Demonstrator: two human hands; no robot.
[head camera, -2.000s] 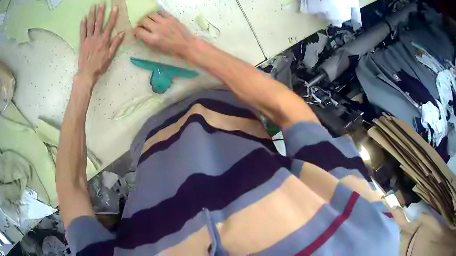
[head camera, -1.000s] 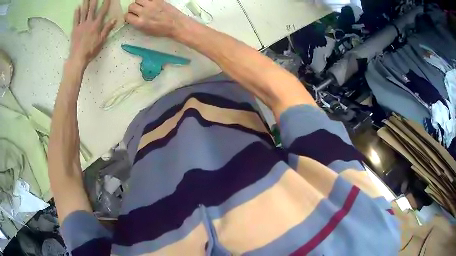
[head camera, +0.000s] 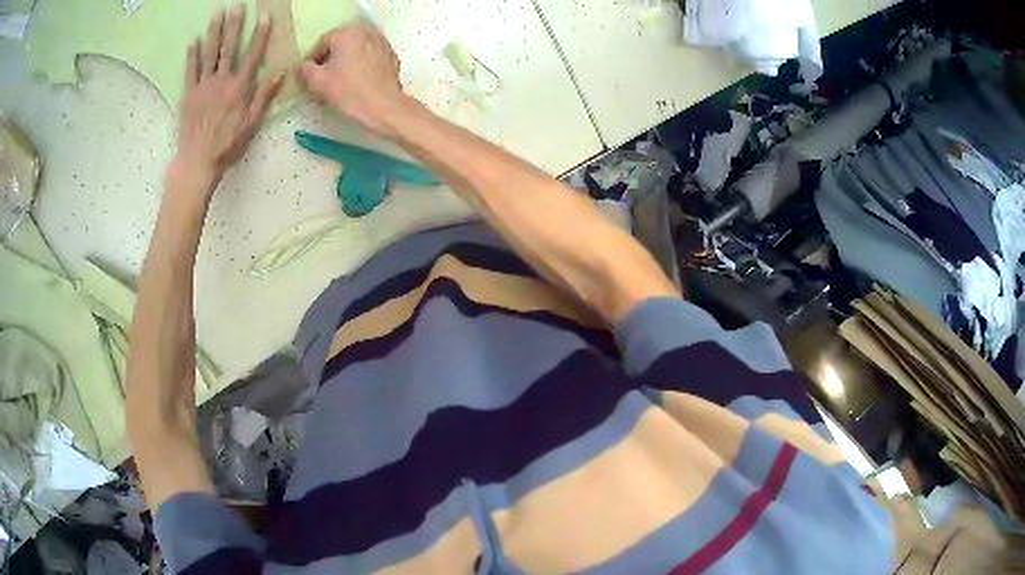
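Note:
The pale green fabric (head camera: 124, 39) lies flat at the top left, with a curved cut edge. A narrow tan strip (head camera: 280, 32) lies on it between my hands. My left hand (head camera: 228, 103) is flat with fingers apart, pressing on the fabric. My right hand (head camera: 351, 76) is bent at the right of the strip, thumb and fingertips together at the fabric's edge; whether they pinch fabric cannot be told. The teal hold-down (head camera: 362, 178) lies on the table below my right hand, untouched, its right end by my forearm.
The off-white table (head camera: 528, 107) has a dark joint line. Thin green offcuts (head camera: 298, 245) lie near my body, more green fabric (head camera: 56, 292) at the left. A white bundle (head camera: 755, 32) is at the top right. Brown cardboard (head camera: 927, 382) and fabric scraps are off the table at the right.
The view has shifted a little between frames. My right hand's fingers have drawn together and the hand is more upright at the fabric's edge. My left hand stays flat on the fabric.

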